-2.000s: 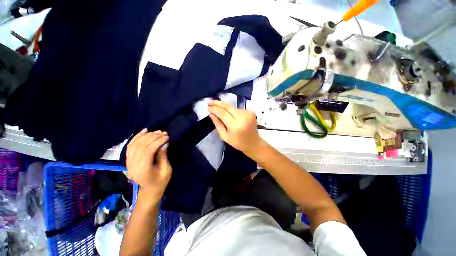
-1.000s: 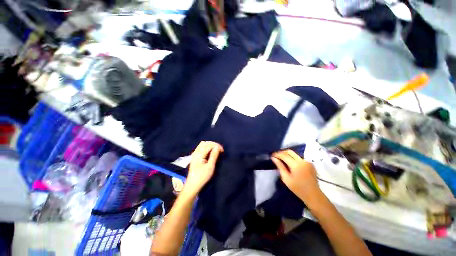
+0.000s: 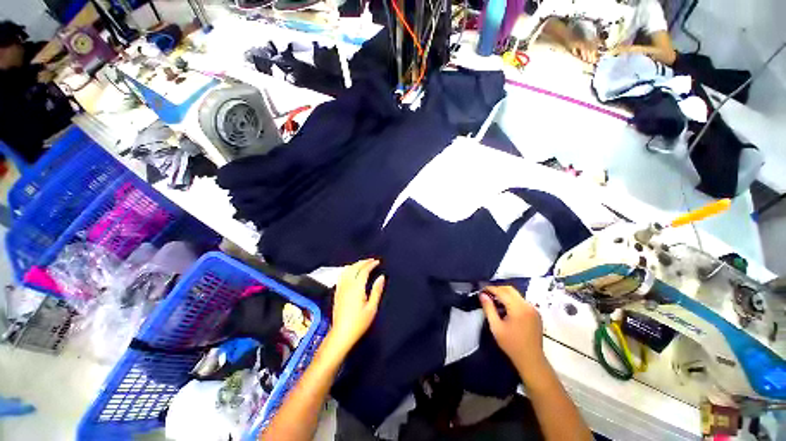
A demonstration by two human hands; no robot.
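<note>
Navy cloth with pale grey-white parts lies over the table edge and down onto my lap. My left hand rests flat on its left part with the thumb apart from the fingers. My right hand pinches a narrow dark edge of the cloth beside a pale part; the fingertips are partly hidden. The sewing machine stands right of my right hand, apart from the cloth in my hands. Green and yellow scissor handles lie under its arm.
A pile of navy panels covers the table ahead and left. A second machine with a round grey end stands at left. A blue basket with scraps is below left. Another worker's arm shows at the top right.
The view has swung left and up, showing more of the room. My left hand has moved from the gathered cloth to lie on it; my right hand has shifted along to a dark edge.
</note>
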